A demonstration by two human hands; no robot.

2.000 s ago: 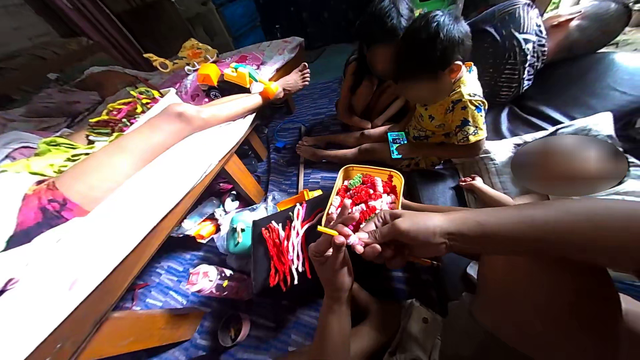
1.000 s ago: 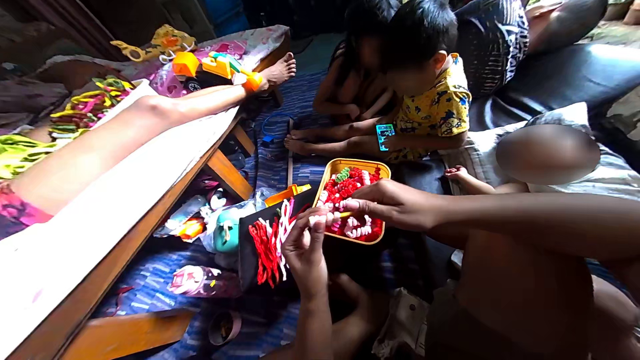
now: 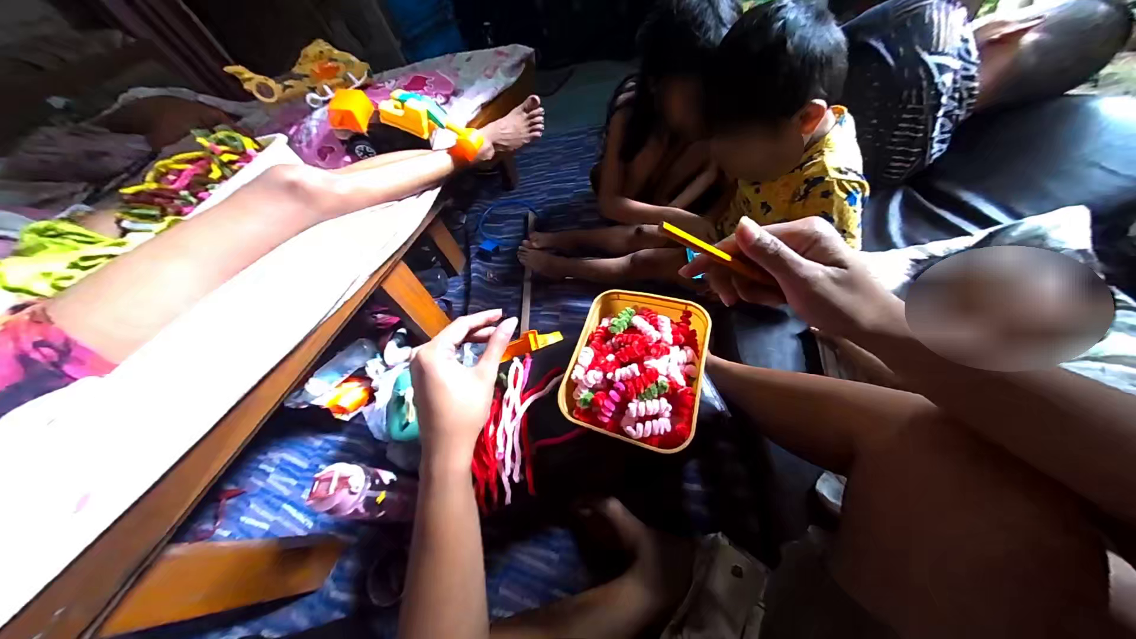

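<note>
My right hand (image 3: 781, 262) holds a thin yellow stick (image 3: 697, 241) above and to the right of a yellow-rimmed tub (image 3: 568, 395). Coiled pipe cleaners (image 3: 646, 417) in red, pink, white and green fill the tub. To its left is my left hand (image 3: 466, 355), raised, with thumb and fingers apart and nothing seen between them. Straight red and pale pipe cleaners (image 3: 508, 435) lie on a dark surface beside the left wrist. An orange and yellow tool (image 3: 532, 343), its kind unclear, lies just behind the left fingertips.
A wooden bench (image 3: 266, 395) runs along the left, with another person's leg (image 3: 355, 177), a toy truck (image 3: 399, 115) and bundled pipe cleaners (image 3: 182, 177) on it. Plastic bags and a bottle (image 3: 351, 490) lie on the blue mat. Two people sit beyond the tub; another person lies at right.
My hands were together at the tub's near-left edge around the yellow stick; now they are apart. The right hand has moved up and right with the stick, the left hand to the left.
</note>
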